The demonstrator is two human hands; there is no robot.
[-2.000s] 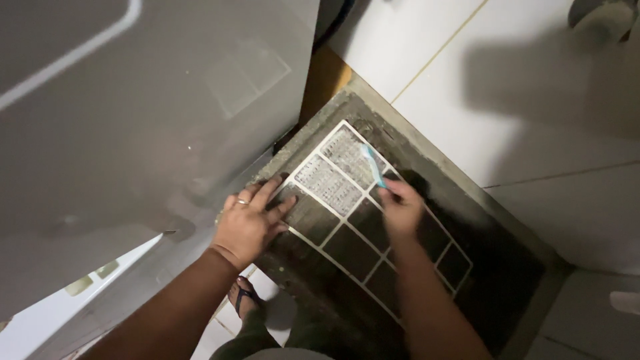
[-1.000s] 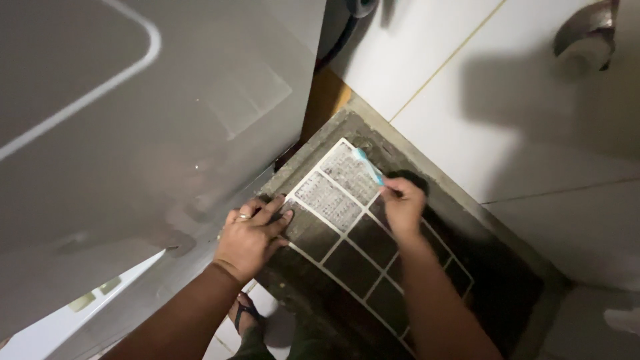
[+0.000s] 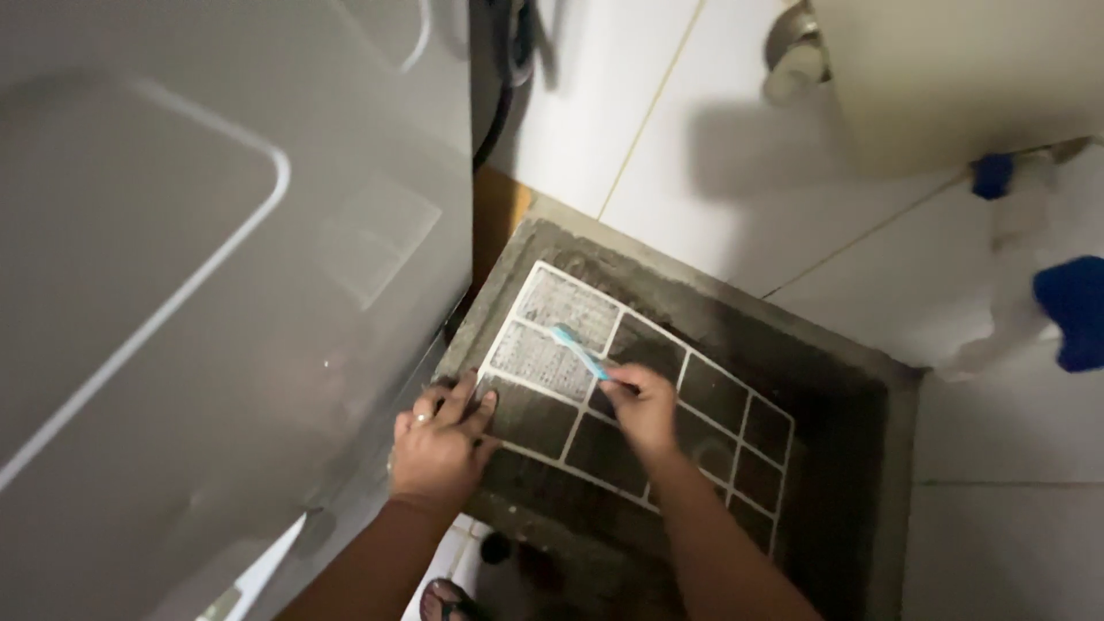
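A white-framed mesh filter panel (image 3: 528, 414), divided into a grid, lies on a dark, wet-looking concrete basin floor. Two of its cells at the upper left look pale and whitish; the others look dark. My left hand (image 3: 440, 444), with a ring on one finger, presses on the panel's left edge with its fingers spread. In my right hand (image 3: 642, 410) is a light blue toothbrush (image 3: 580, 352), its head resting on or just over the bar between the two pale cells. The bristles are hidden. My right forearm covers part of the lower panel.
A large grey appliance panel (image 3: 233, 285) fills the left side. The basin's concrete rim (image 3: 724, 293) meets white wall tiles (image 3: 604, 112). A dark hose (image 3: 500, 121) hangs behind the appliance. At right are a metal-and-white fitting (image 3: 795, 65) and a blue-and-white bottle (image 3: 1069, 310). A sandalled foot (image 3: 444, 599) is below.
The toothbrush in my right hand has moved from the upper cell's far edge down to the bar between the pale cells. My left hand stays on the panel's edge. The view has shifted rightward.
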